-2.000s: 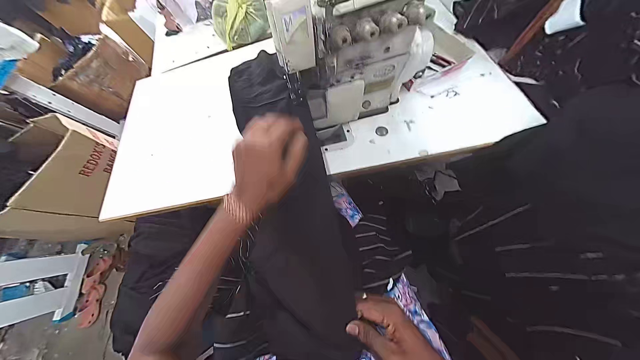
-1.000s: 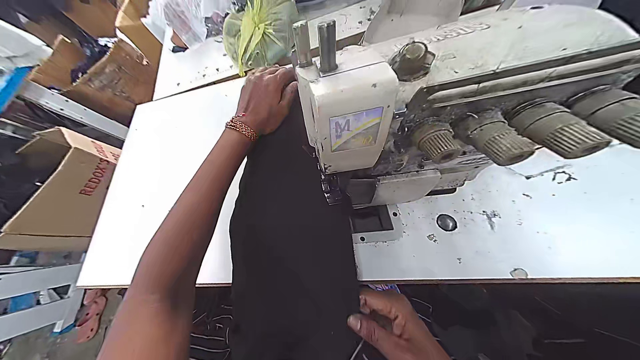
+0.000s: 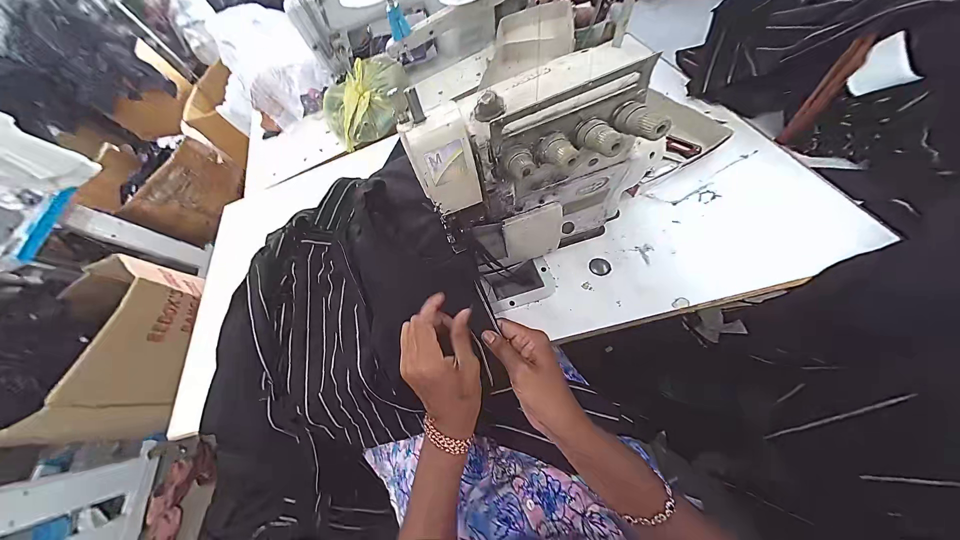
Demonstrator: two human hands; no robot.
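Note:
An overlock sewing machine (image 3: pixel 540 157) stands on a white table. Black fabric with white pinstripes (image 3: pixel 322 337) spreads from beneath its presser foot area over the table's left part and down across the front edge. My left hand (image 3: pixel 442 360) is over the black cloth, fingers bent and apart; nothing shows between them. Right beside it, my right hand (image 3: pixel 532 367) pinches the fabric's edge between thumb and forefinger, just in front of the needle area. Dark threads or strips hang by the machine's needle plate (image 3: pixel 521 285).
A yellow-tied plastic bag (image 3: pixel 365 101) sits behind the machine. Open cardboard boxes (image 3: pixel 112 352) stand at the left. A tray (image 3: pixel 694 139) with a red-handled tool lies behind right. More dark striped fabric (image 3: pixel 787 420) fills the right side.
My left hand has come back from beside the machine head, toward my right hand. Striped cloth now lies bunched over the table's left part. The view has pulled back from the machine.

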